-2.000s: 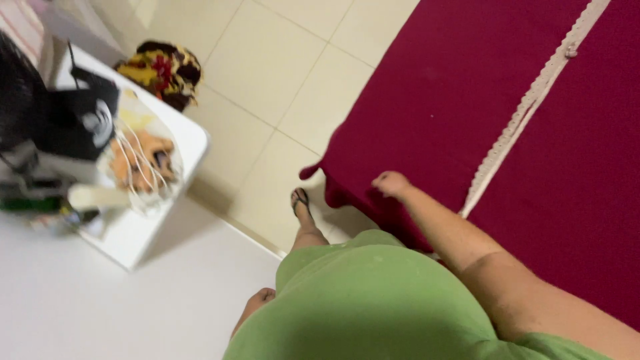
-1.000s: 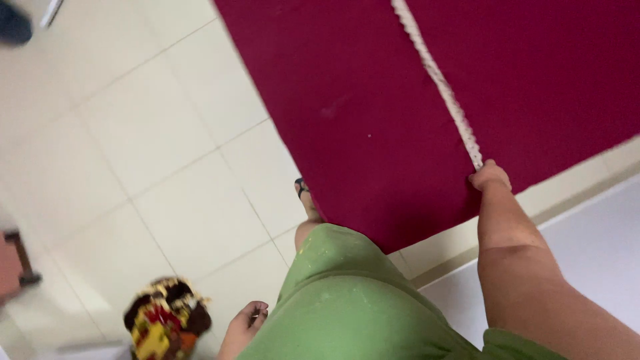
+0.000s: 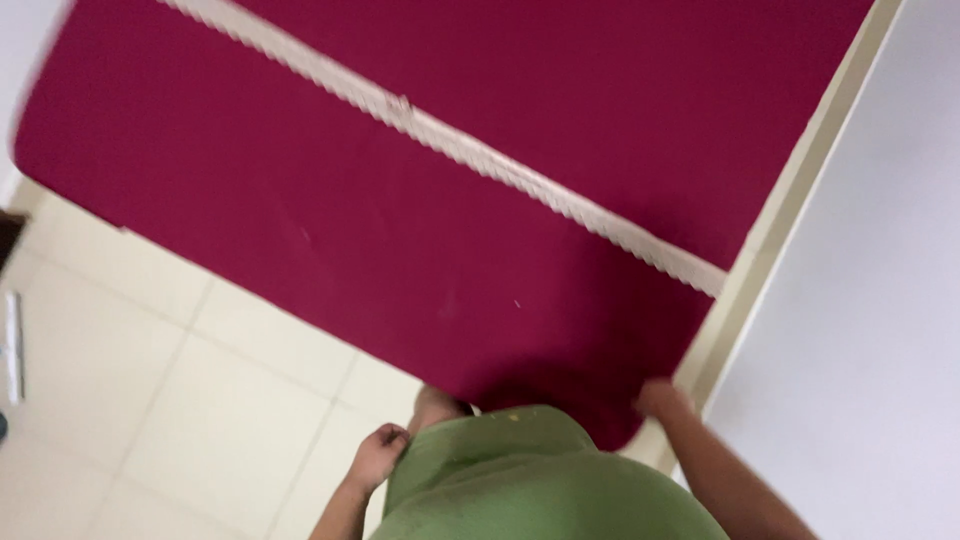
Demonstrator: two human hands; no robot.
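Observation:
A dark red cloth (image 3: 337,202) lies spread over a broad flat surface, perhaps a bed. Across it runs a pale lace-edged strip (image 3: 480,157), from the upper left to the cloth's right edge, with a small knot or bow partway along. My right hand (image 3: 664,401) is blurred at the cloth's lower right corner; whether it grips the fabric cannot be told. Beside the green garment I wear hangs my left hand (image 3: 381,454), fingers curled, close to the garment and away from the cloth. Whether it holds a bit of the garment is unclear.
Pale floor tiles (image 3: 225,397) show at the lower left. A white wall (image 3: 847,315) with a cream skirting rises on the right, close to the cloth's edge. At the far left are a white bar-like object (image 3: 13,349) and a dark brown object (image 3: 9,234).
My right hand, earlier at the strip's end, is now at the cloth's corner, off the strip. My left hand has come up beside the garment. The view has turned strongly.

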